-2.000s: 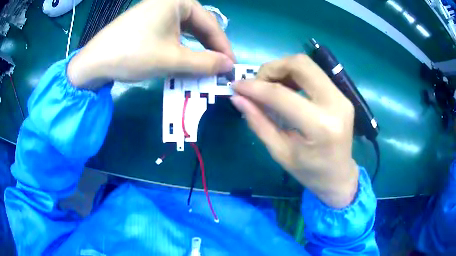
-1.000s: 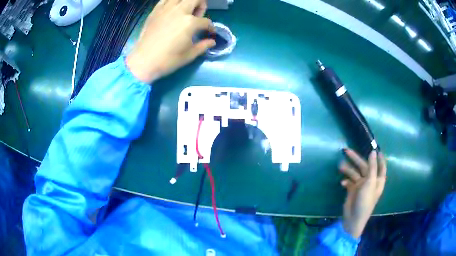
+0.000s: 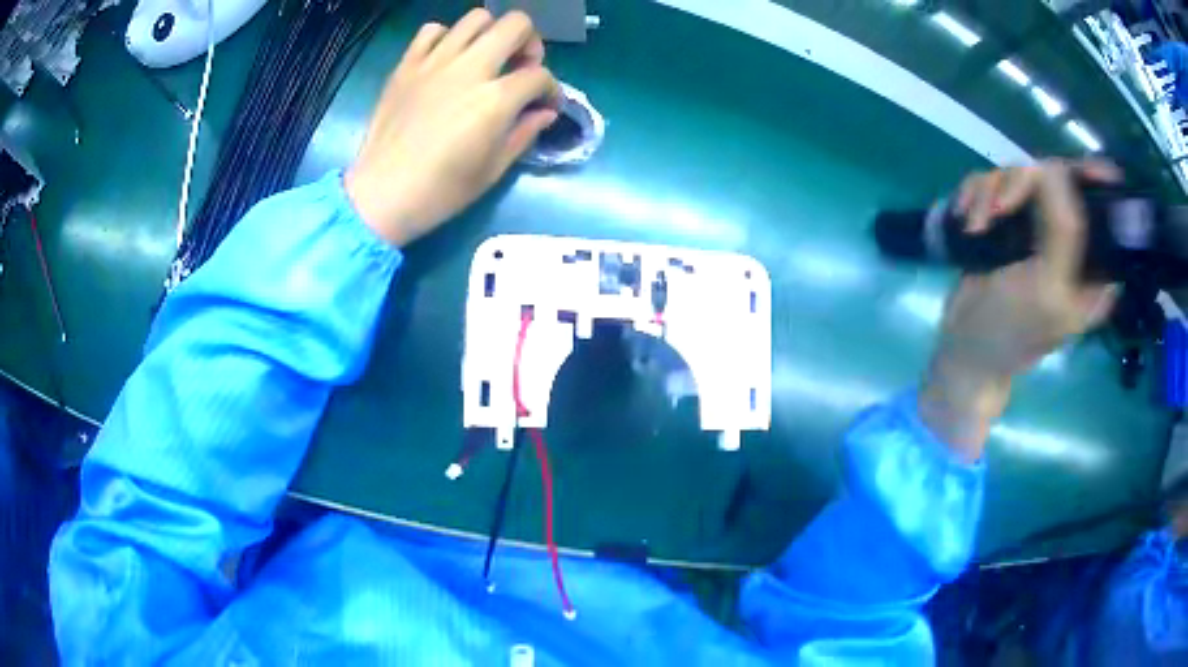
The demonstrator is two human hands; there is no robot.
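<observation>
The white U-shaped plastic housing [image 3: 736,339] lies on the green bench with its arch towards me. A small grey block [image 3: 619,272] sits mid top bar, a small dark part [image 3: 659,295] right of it. A red wire [image 3: 549,521] and a black wire [image 3: 500,515] hang from its left arm over the bench edge. My left hand [image 3: 476,117] has its fingertips in the round dish [image 3: 585,132] beyond the housing; whether they pinch anything is hidden. My right hand [image 3: 1023,267], blurred, grips the black electric screwdriver [image 3: 958,237] above the bench at right.
A bundle of black cables [image 3: 280,117] lies at the left, beside a white cord [image 3: 201,137] and a white fan base [image 3: 183,29]. A grey box [image 3: 554,18] stands at the far edge. A pale rail [image 3: 834,59] runs behind. A blue sleeve [image 3: 1146,593] shows at lower right.
My left hand has gone from the housing to the dish and stays there. My right hand has taken hold of the screwdriver and lifted it, turned more level, up and to the right.
</observation>
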